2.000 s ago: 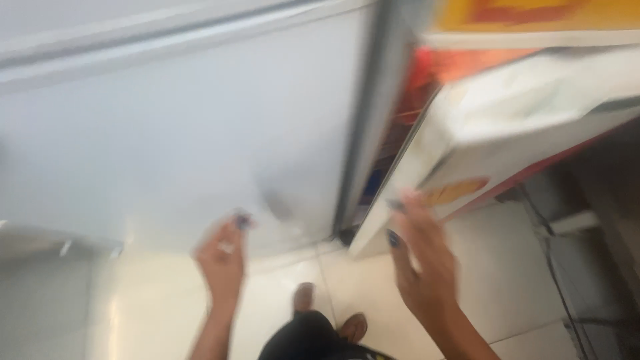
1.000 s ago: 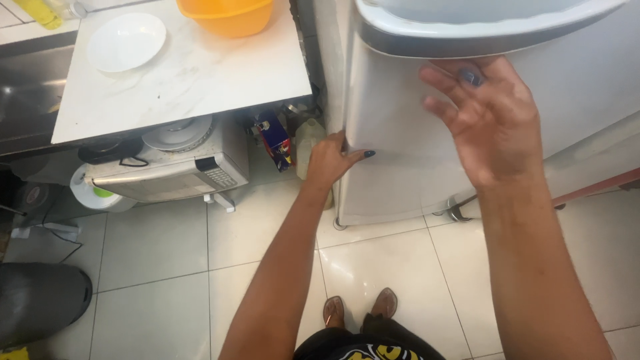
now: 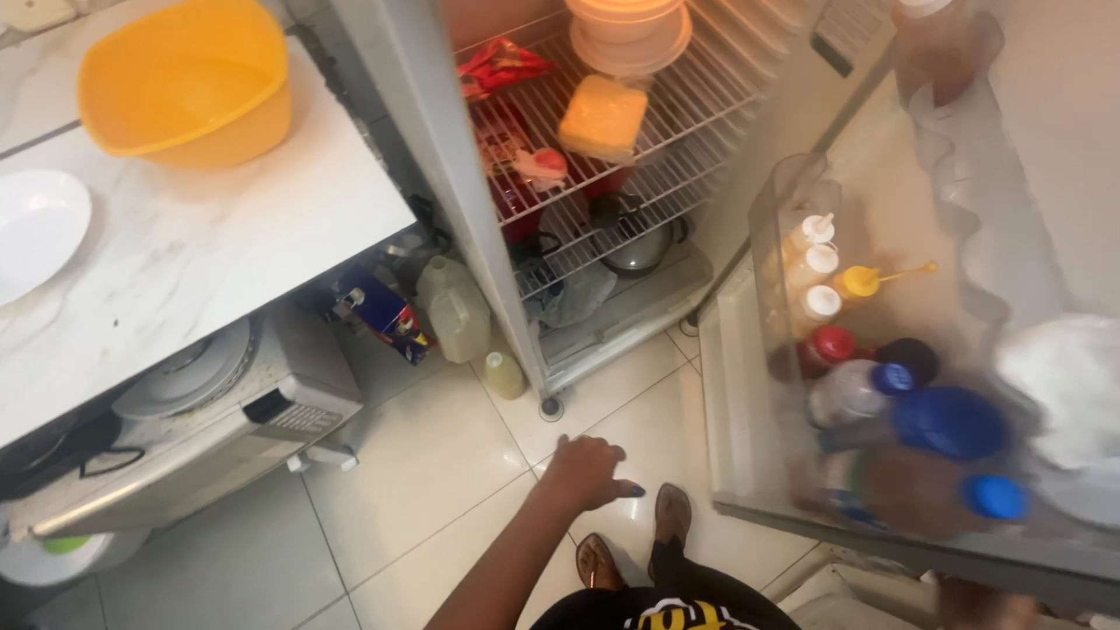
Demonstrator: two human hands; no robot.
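My left hand point(image 3: 588, 473) hangs in front of me over the floor tiles, fingers loosely bent, nothing in it. My right hand point(image 3: 980, 604) is partly seen at the lower right, below the edge of the refrigerator door point(image 3: 875, 542); the door and blur hide its fingers. The door stands wide, with squeeze bottles point(image 3: 821, 259), a blue-lidded container point(image 3: 950, 422) and a blue-capped bottle point(image 3: 994, 497) on its shelves. Inside the refrigerator, a wrapped yellowish block point(image 3: 604, 118) and stacked plastic containers point(image 3: 630, 31) rest on a wire shelf point(image 3: 700, 114). Lower down sits a lidded pot point(image 3: 637, 245).
Left of the refrigerator, a marble-look counter point(image 3: 219, 227) holds an orange basin point(image 3: 188, 83) and a white plate point(image 3: 39, 232). Under it is a microwave oven point(image 3: 210, 437). A plastic jug point(image 3: 452, 308) and a small bottle point(image 3: 504, 376) stand on the floor beside the refrigerator.
The refrigerator door has swung from closed to wide, showing the inside. My left hand has left the refrigerator's side edge; my right hand has moved to the lower right.
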